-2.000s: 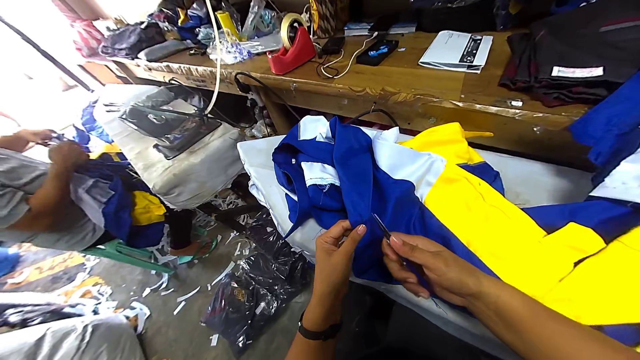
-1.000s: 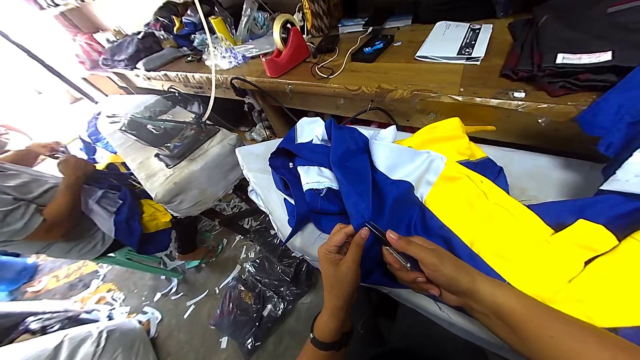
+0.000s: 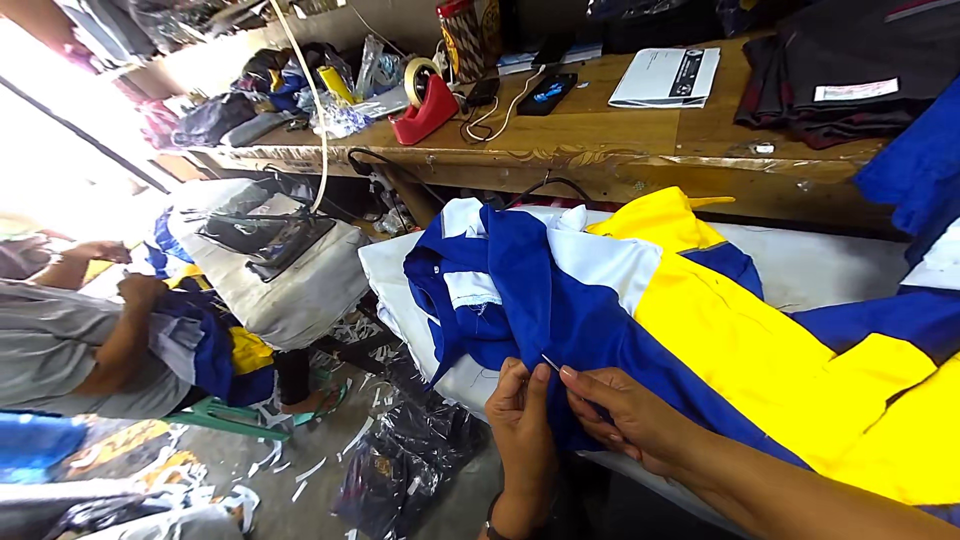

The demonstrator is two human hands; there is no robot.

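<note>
A blue, white and yellow garment [image 3: 600,322] lies spread over a padded white surface. My left hand [image 3: 523,416] pinches the lower edge of its blue cloth between thumb and fingers. Close beside it, to the right, my right hand [image 3: 619,416] holds a small slim metal tool [image 3: 551,363], whose tip touches the blue cloth near my left fingertips. The tool's rear part is hidden in my palm, so its exact kind cannot be told.
Behind the garment runs a wooden table [image 3: 585,135] with a red tape dispenser [image 3: 431,109], a phone [image 3: 548,94] and dark folded clothes [image 3: 855,67]. At left a person [image 3: 97,345] sits handling similar cloth. Black plastic bags [image 3: 409,465] and fabric scraps lie on the floor.
The tool in my right hand has turned: a dark length of it showed before, now only a thin bright tip does. My left hand keeps its pinch on the blue cloth.
</note>
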